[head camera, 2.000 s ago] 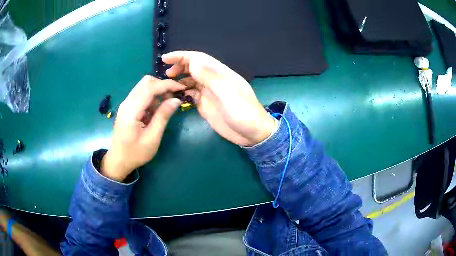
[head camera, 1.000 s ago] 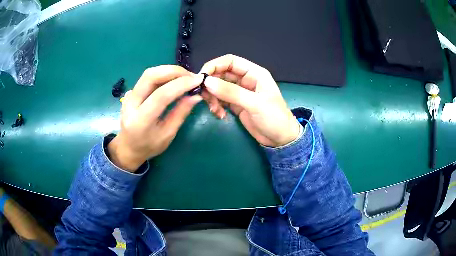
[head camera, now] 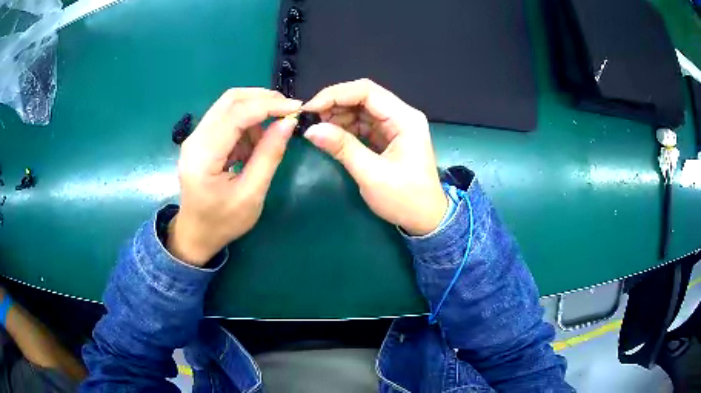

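Note:
A small glossy black part [head camera: 307,121] is pinched between my two hands, just below the near left corner of the black foam sheet [head camera: 415,61]. My right hand [head camera: 377,153] grips it between thumb and fingers. My left hand [head camera: 227,169] pinches a tiny yellow piece [head camera: 293,114] at the part's left side; fingertips hide much of both. Several glossy black parts [head camera: 290,38] stand in a row along the sheet's left edge. Another black part [head camera: 182,129] lies on the green mat left of my left hand.
A foam stack [head camera: 626,54] lies at upper right, a black rod [head camera: 665,219] with a white end at far right. A clear plastic bag [head camera: 31,69] is at upper left. A small black-and-yellow piece [head camera: 27,179] lies far left. Another person's arm [head camera: 34,338] shows at lower left.
Yellow now shows between my left fingertips, at the black part's left side. My right hand has turned, its thumb now below the part. The view has shifted since the earliest frame.

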